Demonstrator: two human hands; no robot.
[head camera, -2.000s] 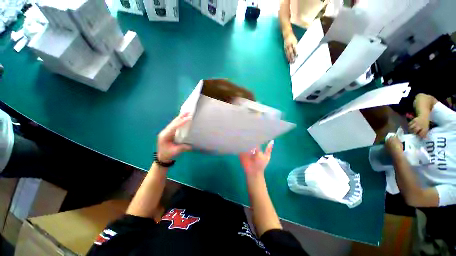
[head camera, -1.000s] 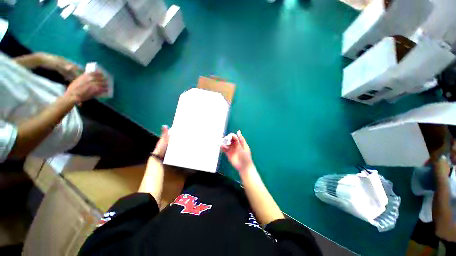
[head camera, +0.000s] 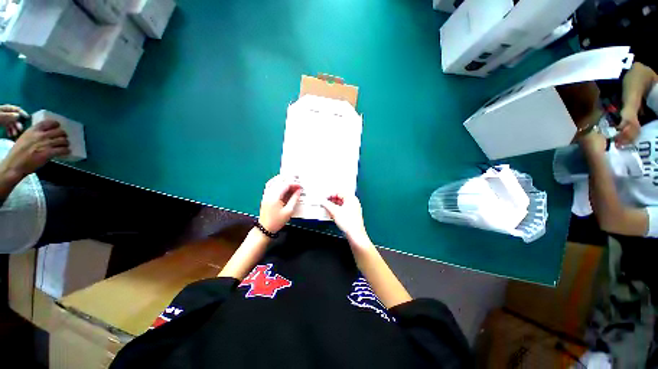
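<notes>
A white retail box (head camera: 322, 144) lies flat-side up on the green table (head camera: 209, 108) in front of me, at the table's near edge. Its brown flap (head camera: 330, 89) with a small tab sticks out at the far end. My left hand (head camera: 280, 205) rests on the near left part of the box, fingers bent. My right hand (head camera: 345, 212) rests on the near right part, fingers bent. Small reddish spots show at the fingertips of both hands; I cannot tell what they are. A clear-wrapped white bundle (head camera: 489, 202) lies on the table to the right.
White blocks (head camera: 90, 43) are stacked at far left. A person's hands (head camera: 45, 144) hold a small box at left. Open white boxes (head camera: 523, 122) stand at right, where another person (head camera: 635, 173) works. Brown cartons (head camera: 144, 281) stand on the floor at left and right.
The box has gone from tilted and held up to lying on the table, its flap pointing away. Both hands have moved onto its near end. The view has shifted.
</notes>
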